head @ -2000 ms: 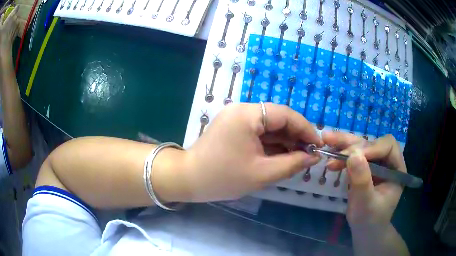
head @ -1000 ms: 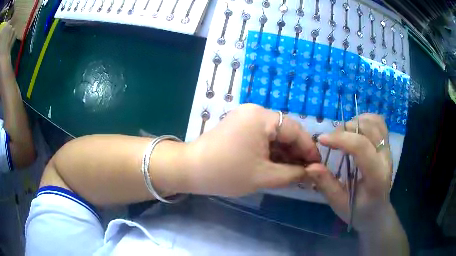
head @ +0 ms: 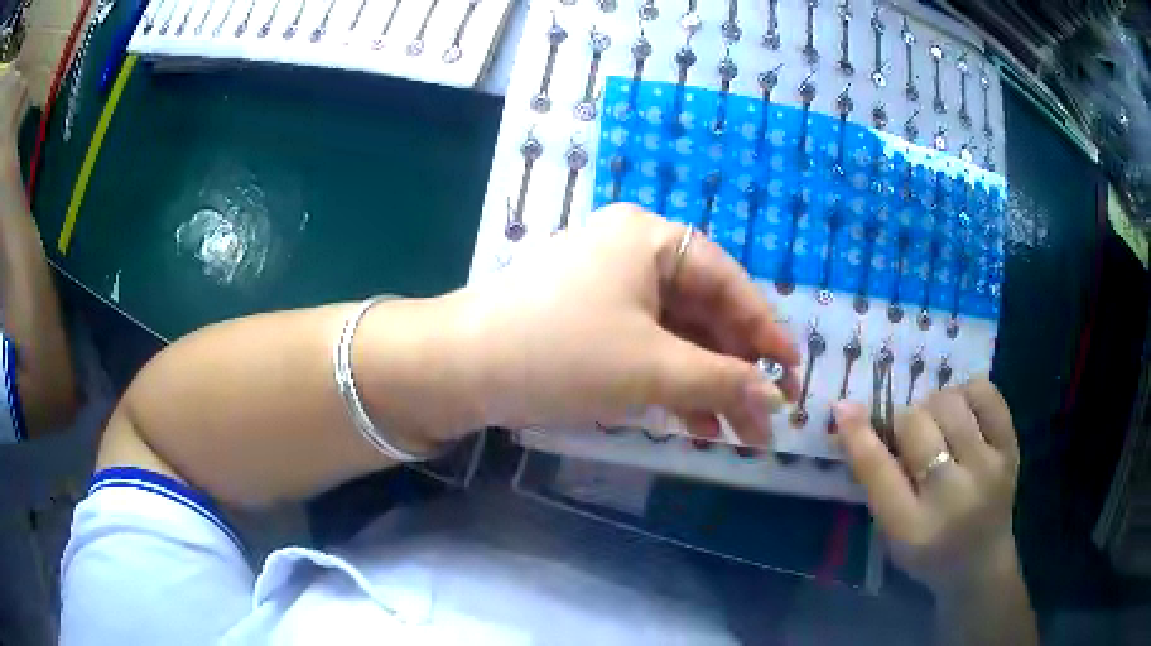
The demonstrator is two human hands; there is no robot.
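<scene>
My left hand [head: 593, 341] pinches a small shiny metal piece [head: 770, 370] between thumb and fingertips over the lower part of the white board [head: 496, 259]. My right hand [head: 940, 473] is to its right, low over the board's lower right part, apart from the left. Thin dark legs of the tweezers [head: 884, 410] show between its thumb and fingers, pointing up the picture; the rest is hidden. Bar-shaped metal pieces [head: 523, 189] stand in rows on the board. Blue patterned film [head: 783, 189] lies across the middle rows.
A second white board [head: 316, 48] with similar pieces is at upper left. The dark green table [head: 341, 164] has a yellow strip [head: 95, 158] at left. Another person's arm [head: 32, 303] is at the far left edge. Crumpled clear plastic [head: 1073, 63] is at upper right.
My right hand has moved away from my left fingertips, down and right. The tweezers, in both hands' work area before, now show only partly. The small piece now shows in my left fingertips.
</scene>
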